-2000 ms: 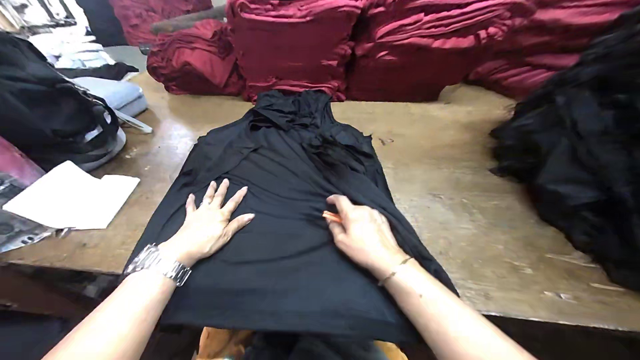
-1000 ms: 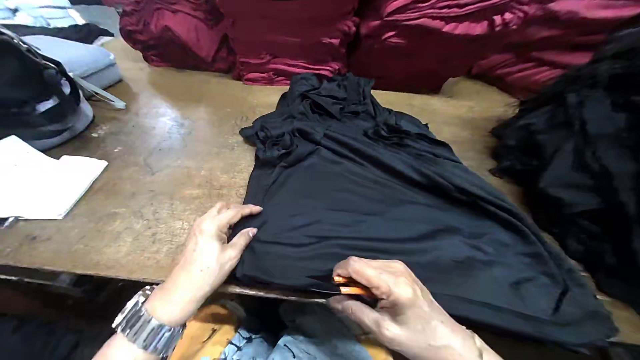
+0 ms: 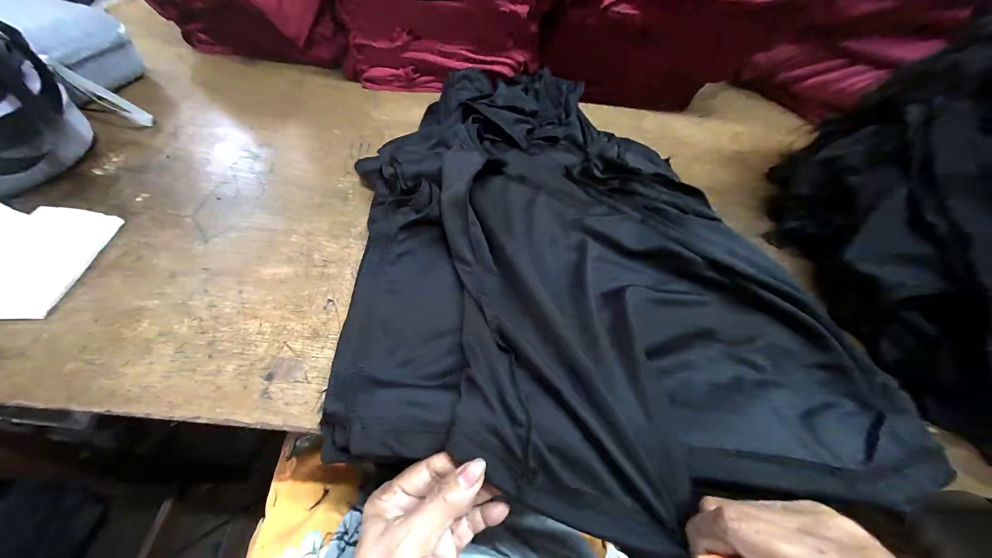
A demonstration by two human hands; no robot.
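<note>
A black garment (image 3: 573, 310) of thin, silky cloth lies spread over the wooden table, gathered and crumpled at its far end, its hem hanging at the near edge. At the bottom centre my left hand (image 3: 434, 508) is palm up, thumb and fingers pinching the hem. To its right, my right hand (image 3: 783, 531) is closed on the same hem and pulls up a fold of it. A bit of an orange-handled tool (image 3: 714, 555) shows under the right hand; the rest of it is hidden.
Stacks of dark red cloth (image 3: 442, 39) line the back of the wooden table (image 3: 209, 310). A heap of black cloth (image 3: 907, 232) lies at the right. White paper (image 3: 54, 256), a grey and black bag (image 3: 39, 124) and folded grey cloth (image 3: 85, 39) are at the left.
Both hands were flat or resting on the garment two seconds ago; now they are at its near hem, holding it. The garment's left part has been folded back. The view has shifted.
</note>
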